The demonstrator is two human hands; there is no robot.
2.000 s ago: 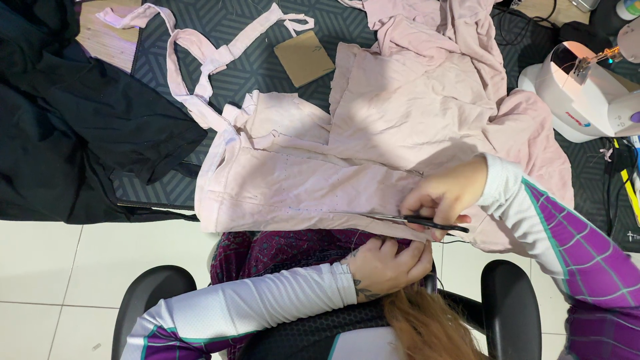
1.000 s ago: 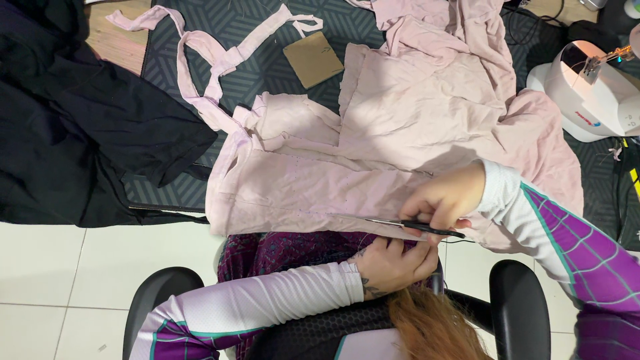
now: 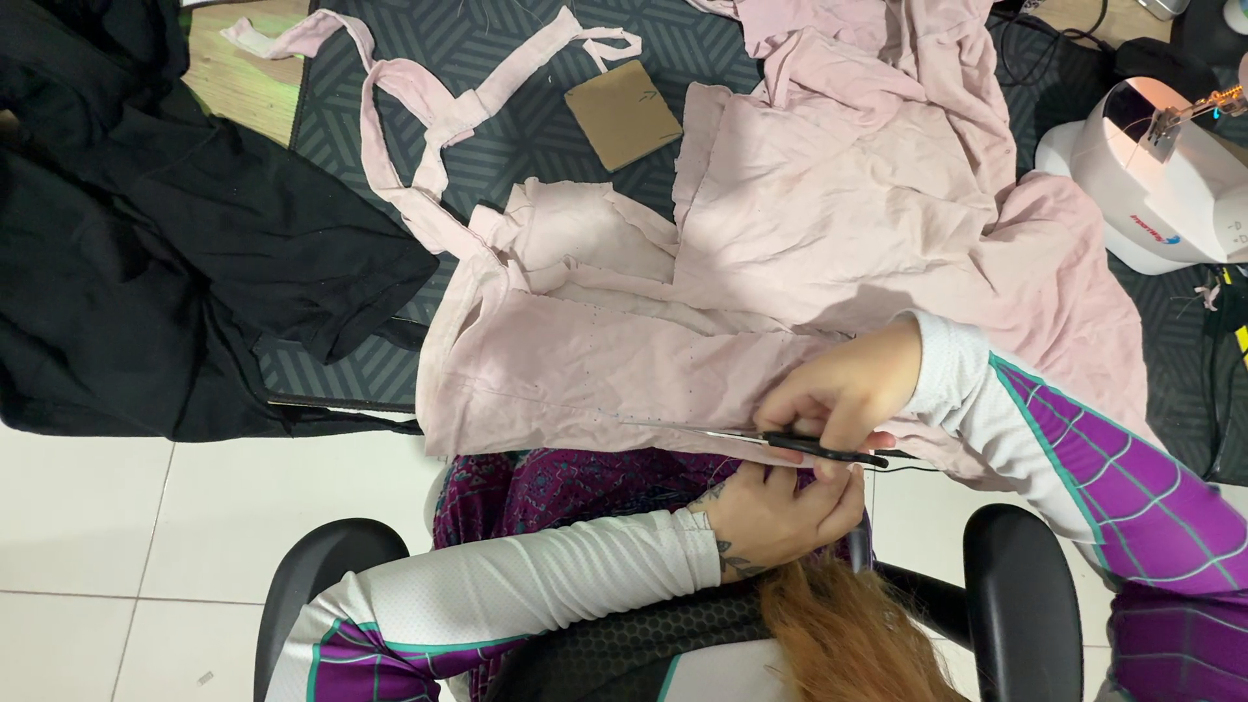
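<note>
Light pink fabric [image 3: 604, 361], a partly sewn garment with a long strap [image 3: 409, 88], lies over the table's near edge and onto my lap. My right hand [image 3: 843, 400] is closed around the black handles of scissors [image 3: 819, 448]; their thin blades point left, along the near edge of the cloth. Just below them, my left hand [image 3: 780, 517] pinches the fabric's near edge near the handles. Whether the blades are apart is hard to tell. More pink cloth [image 3: 858, 195] spreads behind, toward the back right.
Black cloth [image 3: 175, 244] covers the left of the dark patterned mat [image 3: 341, 375]. A brown square card [image 3: 624, 115] rests near the strap. At the right stands a white sewing machine [image 3: 1141, 185], with cables behind it. Chair armrests [image 3: 1024, 595] flank my lap.
</note>
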